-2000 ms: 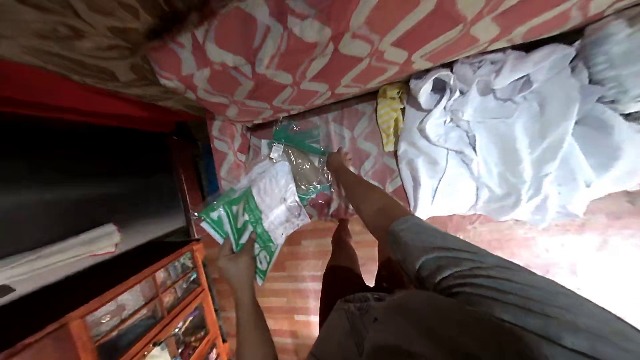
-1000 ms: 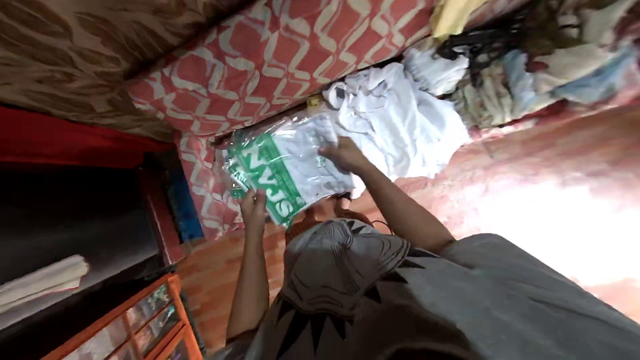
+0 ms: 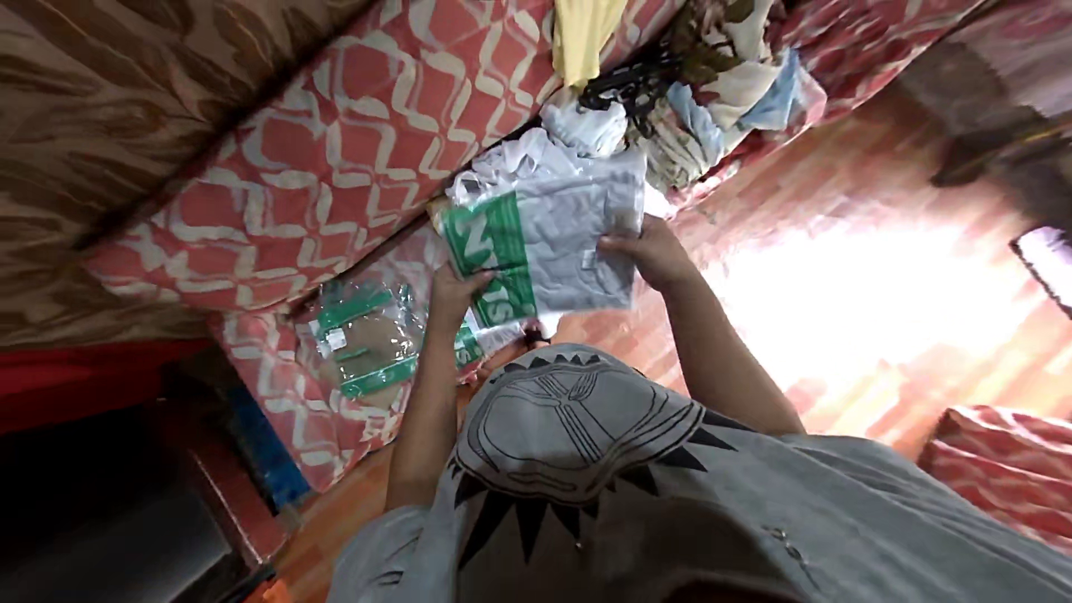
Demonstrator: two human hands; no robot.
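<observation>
A clear plastic garment bag with a green printed band [image 3: 569, 239] is held up in front of me, a white garment folded inside it. My left hand [image 3: 456, 297] grips its left side, thumb on the green band. On the opposite edge, my right hand [image 3: 657, 255] has its thumb over the plastic. Behind the bag lies a heap of white cloth [image 3: 519, 163]. Lower left, clear plastic packaging with green bands [image 3: 368, 343] rests on the patterned seat, and part of another green and white packet [image 3: 486, 339] shows below the held bag.
A red and white patterned sofa [image 3: 335, 167] runs diagonally behind. Mixed clothes [image 3: 712, 109] and a yellow cloth [image 3: 586, 38] lie on it at the upper right. A dark cabinet [image 3: 109, 502] stands lower left. Bright light falls on the tiled floor [image 3: 837, 276] at right.
Two seconds ago my right hand was at the packaging on the seat; it now grips the bag's right edge. Over the last second both hands have moved the bag rightward, in front of the white cloth.
</observation>
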